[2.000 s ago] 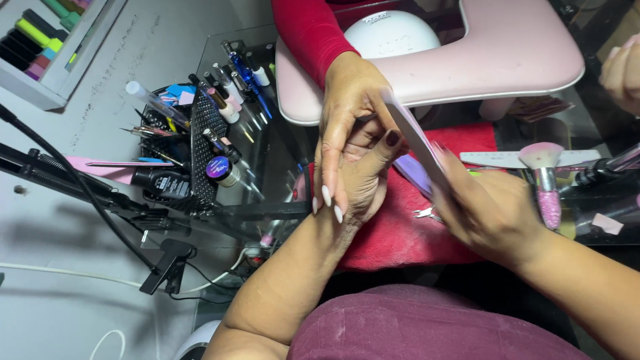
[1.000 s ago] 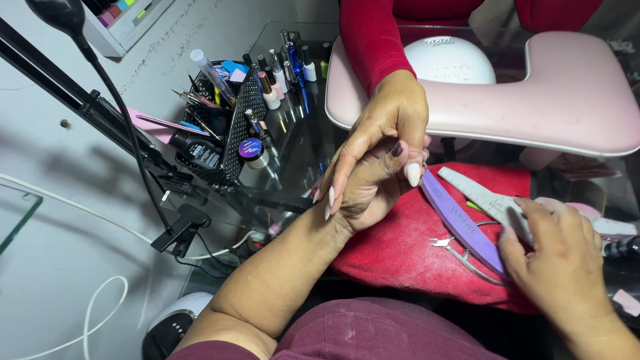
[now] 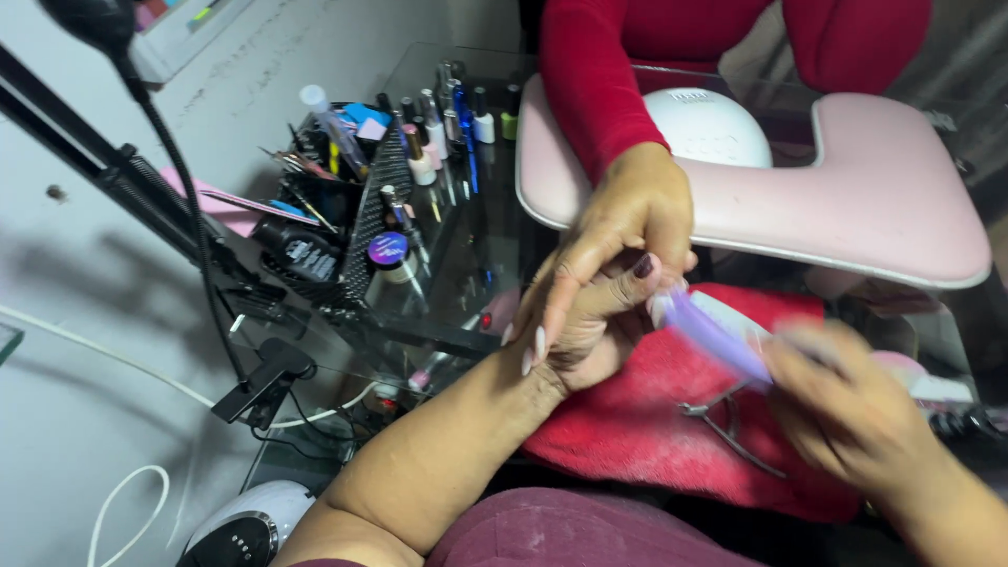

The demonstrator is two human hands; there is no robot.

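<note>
My left hand [image 3: 610, 315], palm up with a dark-polished thumbnail, holds the hand [image 3: 630, 220] of a person in red sleeves. That hand lies over mine, its long pale nails near my wrist. In my right hand [image 3: 843, 402], blurred by motion, is a purple nail file [image 3: 717, 339], whose far end touches a nail of the person's hand. A white nail file [image 3: 728, 313] lies partly behind the purple one. Below them a metal cuticle nipper [image 3: 728, 429] rests on the red towel [image 3: 630, 429].
Beyond the towel stands a pink armrest [image 3: 850, 205] with a white nail lamp [image 3: 705, 130] behind it. To the left are nail polish bottles [image 3: 421, 161], a purple-lidded jar [image 3: 391, 256] and a black mesh organizer [image 3: 374, 201] with tools. A lamp arm [image 3: 169, 150] and cables run along the wall.
My right hand has taken hold of the purple file, which lay on the towel one second ago, and brought it to the person's nail. The white file is no longer under my fingers.
</note>
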